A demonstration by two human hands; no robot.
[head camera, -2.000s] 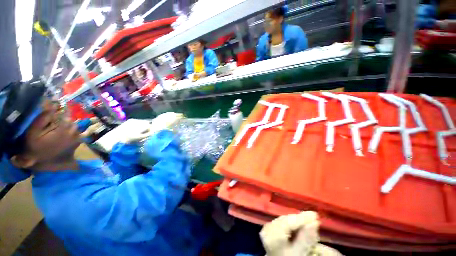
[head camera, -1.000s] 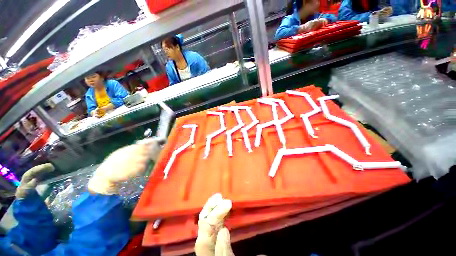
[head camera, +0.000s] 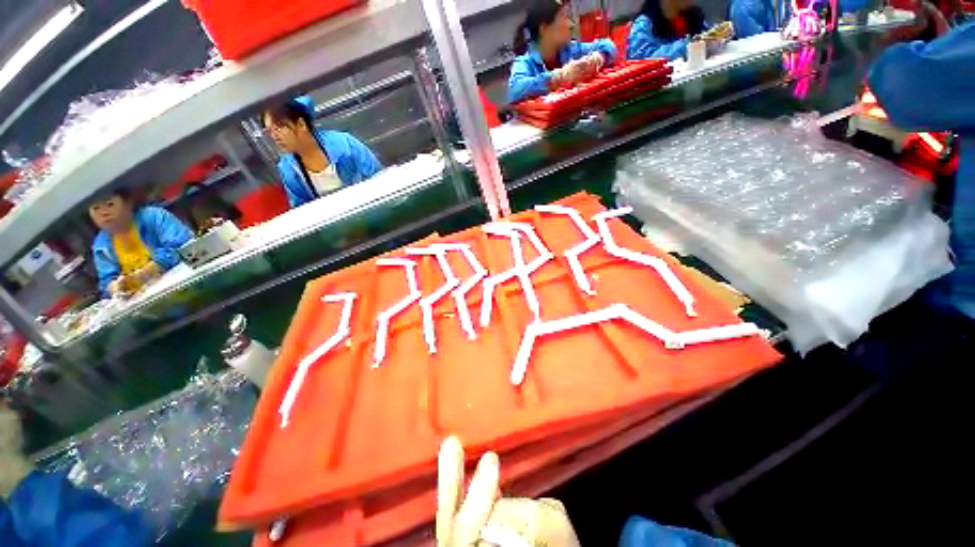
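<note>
Several bent white strips [head camera: 620, 312] lie on the top slab of a stacked red foam tray [head camera: 428, 427]. Most stand in a row across its back half; one long strip lies crosswise nearer the front right. A cream-gloved hand, seemingly my right hand [head camera: 503, 513], is at the bottom edge in front of the foam, cut off by the frame. Two fingers point up, slightly apart, overlapping the foam's front edge in view. Whether anything is between the fingers cannot be told. A blue sleeve shows to its right. My left hand is not identifiable.
A pale bottle [head camera: 248, 353] and crinkled clear plastic [head camera: 171, 443] are left of the foam. Clear trays [head camera: 780, 198] on white sheets [head camera: 823, 310] are at right. A metal post [head camera: 470, 107] rises behind. Workers in blue sit across the belt; other blue sleeves show at both sides.
The view has swung right, so the foam appears further left and the clear tray stack shows fully. The neighbour's gloved hand has left the bottle area. My visible hand stays low at the foam's front.
</note>
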